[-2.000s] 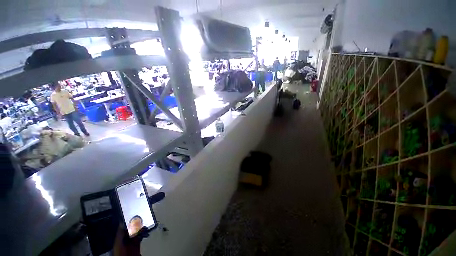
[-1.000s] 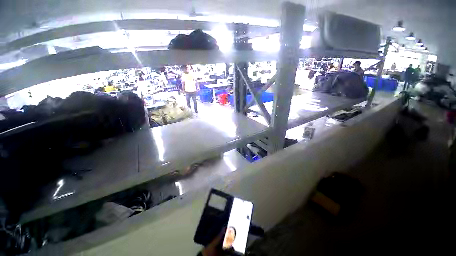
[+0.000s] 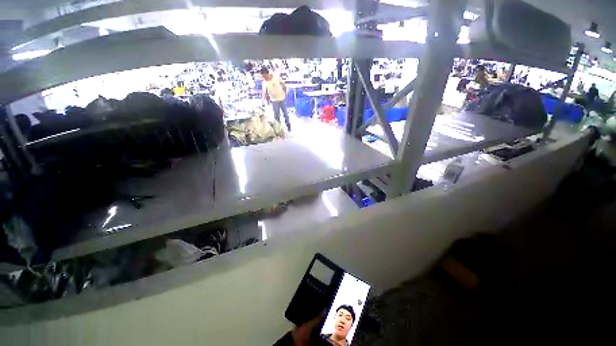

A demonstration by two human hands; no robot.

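Observation:
A lit smartphone (image 3: 347, 307) in an open dark flip case (image 3: 313, 289) is at the bottom centre, in front of the low white wall. The case cover is spread to the left of the phone and has a pale rectangle on it. The screen shows a person. My left hand (image 3: 306, 331), dark and cut off by the bottom edge, holds the phone from below; it appears to be the left from its thumb side. The fingers behind the phone are mostly hidden. My right hand is not in view.
The low white wall (image 3: 223, 294) runs from lower left to right. Behind it stands a steel rack (image 3: 427, 101) with shiny shelves and dark fabric heaps (image 3: 169, 125). A person (image 3: 275, 94) stands on the workshop floor beyond. A dark box-like thing (image 3: 466, 270) lies on the walkway.
The view has swung left towards the rack and wall since the earliest frame, and the lattice rack has left it. The phone now appears further right and is still held with its case open.

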